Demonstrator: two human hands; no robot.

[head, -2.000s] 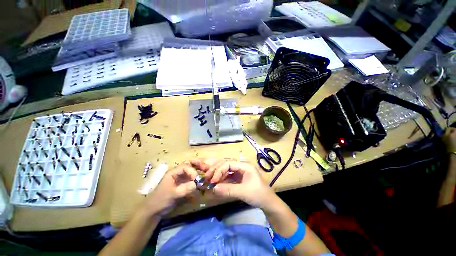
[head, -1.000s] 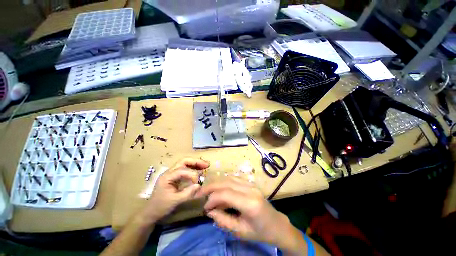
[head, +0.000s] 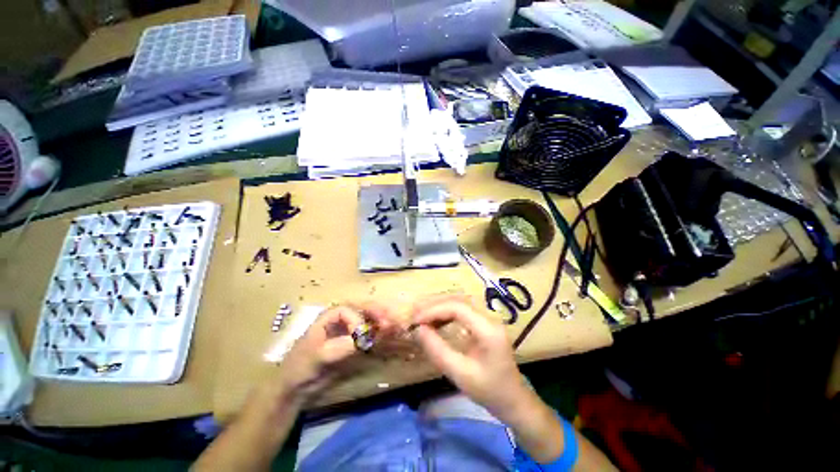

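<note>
My left hand (head: pixel 324 348) holds a small cylindrical part (head: pixel 364 336) with a metallic glint between thumb and fingers, low over the cardboard. My right hand (head: pixel 460 348) is just to its right with thumb and index finger together at a tiny dark piece (head: pixel 414 326); the piece is too small to tell more. The fingertips of the two hands are a little apart. Beyond them stands the metal fixture (head: pixel 433 247), with small black parts on its plate. A syringe-like tube (head: pixel 460 209) lies beside it.
White compartment tray (head: pixel 195 304) with dark pieces at left. Black bundle (head: pixel 279 210), silvery parts (head: pixel 280 318) and a film strip (head: pixel 295 335) lie on the cardboard. Scissors (head: pixel 507 297), a round tin (head: pixel 521 230), a black fan (head: pixel 564 143) and a black soldering station (head: pixel 659 226) are at right.
My right hand went from working against my left hand's part, to reaching across lower down, to pinching slightly apart on the right. My left hand keeps its part, now turned with its round end showing.
</note>
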